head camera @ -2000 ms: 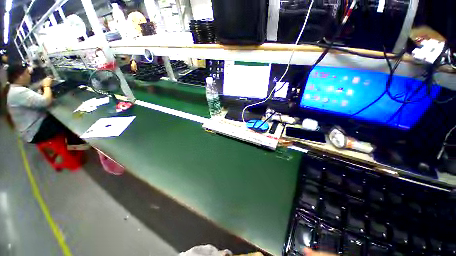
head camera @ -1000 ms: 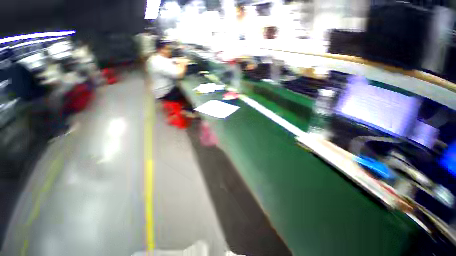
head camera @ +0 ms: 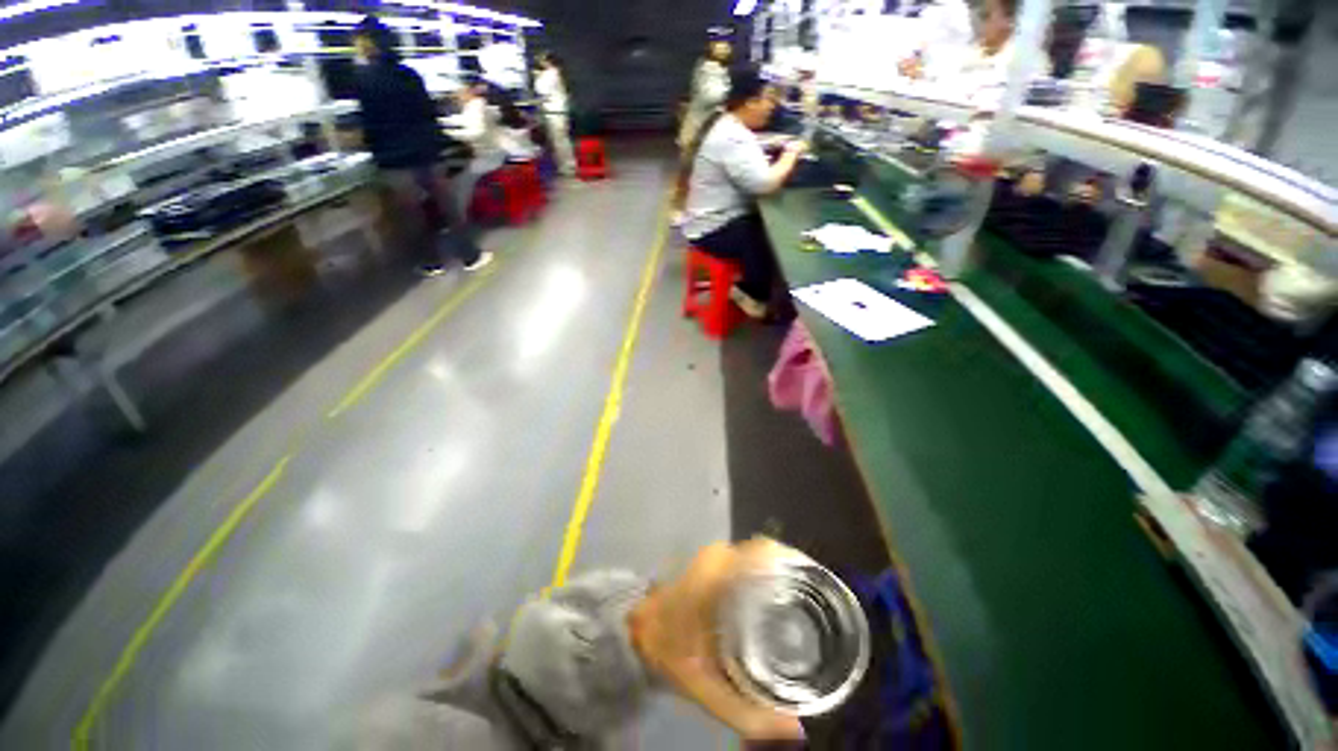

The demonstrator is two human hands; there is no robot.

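Note:
My left hand [head camera: 702,634], coming from a grey fuzzy sleeve at the bottom of the view, is closed around a round vessel, apparently the vacuum flask [head camera: 795,640]. Its shiny steel open mouth faces the camera. My fingers wrap its left side; the lower body is hidden below the mouth. The flask is held beside the front edge of the green-matted bench [head camera: 976,514]. My right hand is not in view.
White papers [head camera: 863,310] lie on the bench, with a pink cloth [head camera: 801,385] hanging at its edge. A clear bottle [head camera: 1269,440] stands at right. A person [head camera: 729,184] sits on a red stool ahead; others are across the yellow-lined aisle.
The view has swung left from the monitors and black trays to the aisle. My left hand and the flask have come into view; the fingers seen earlier at the tray are out of view.

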